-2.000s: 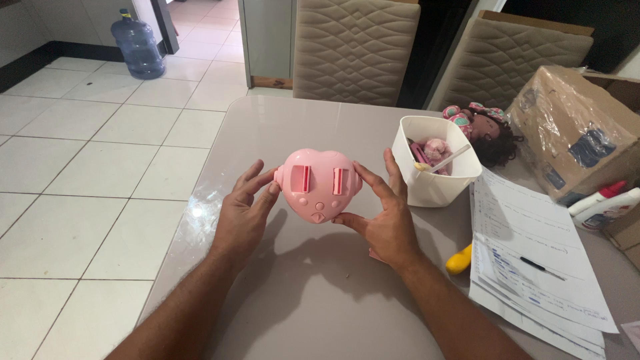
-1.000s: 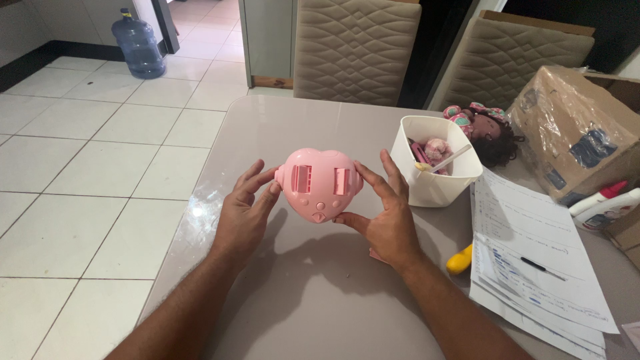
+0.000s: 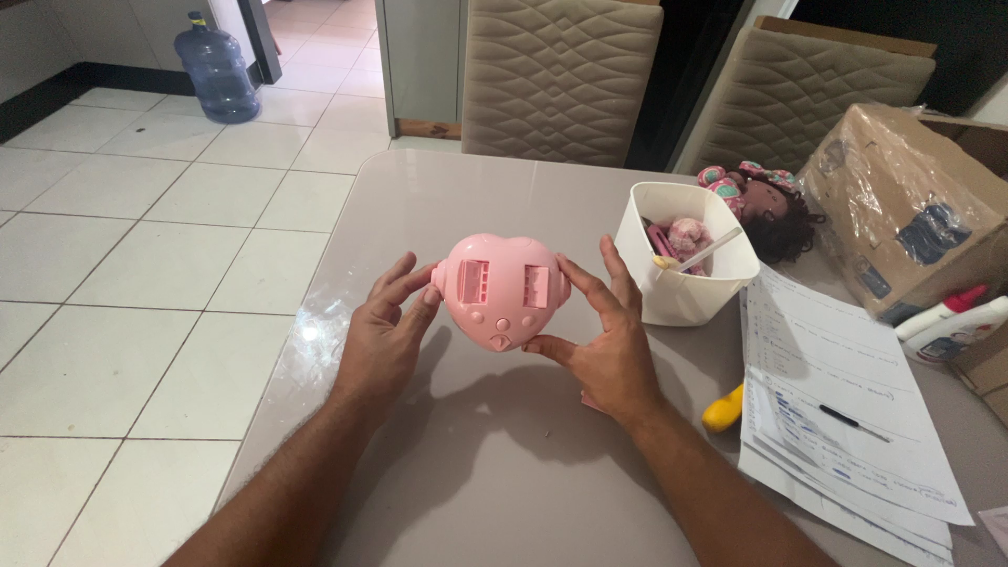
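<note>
A pink heart-shaped plastic toy (image 3: 502,293) is held above the table between my two hands. Its face has two rectangular windows, several round buttons and a small piece near the lower tip. My left hand (image 3: 390,335) grips the knob at its left side with thumb and fingers. My right hand (image 3: 610,339) holds the right side, with the index finger at the side knob and the thumb near the lower tip. A small pink piece (image 3: 593,402) shows on the table, partly hidden by my right wrist.
On the grey table (image 3: 465,488), a white tub (image 3: 685,303) holds pink items and a stick. Beyond it lie a doll (image 3: 768,209) and a plastic-wrapped cardboard box (image 3: 890,205). Handwritten papers (image 3: 850,386) with a pen (image 3: 854,424), a yellow object (image 3: 723,409) and white bottles (image 3: 957,324) are at right.
Two seconds ago the toy's windows showed red-and-white parts; now both show pink, recessed interiors. Both hands have stayed in about the same place on the toy.
</note>
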